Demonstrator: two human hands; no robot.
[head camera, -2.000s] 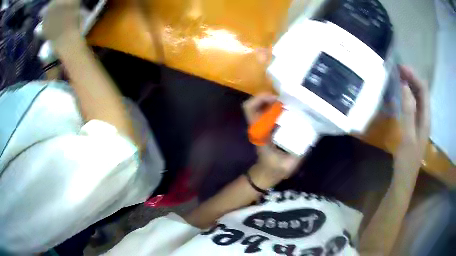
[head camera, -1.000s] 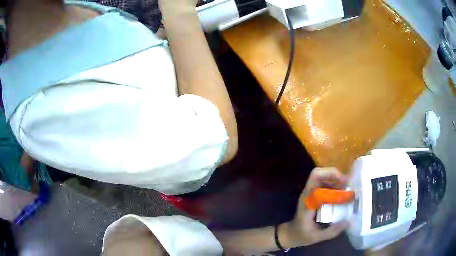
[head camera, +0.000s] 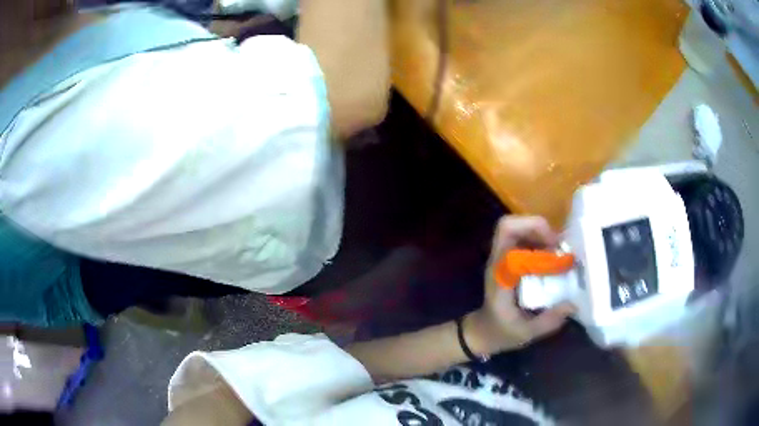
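Note:
The white security camera (head camera: 592, 274) is at the right, with its black lens panel facing up and its black rounded head at the right end. My left hand (head camera: 516, 283) is closed around the small white bracket (head camera: 545, 291) at the camera's left end. A bright orange sleeve (head camera: 537, 264) covers one finger of this hand. A black band is on the wrist. I cannot make out my right hand; the area below and behind the camera is blurred.
The shiny orange-brown tabletop (head camera: 549, 91) lies beyond the camera, with a grey mat (head camera: 670, 137) to its right. A small white item (head camera: 707, 131) lies on the mat. A person in a white top (head camera: 183, 158) sits close on the left, arm reaching towards the table.
The view has swung right, then slightly down. The camera's long axis now runs roughly sideways instead of diagonally. My right hand, beside the camera two seconds ago, no longer shows. My left hand keeps its hold.

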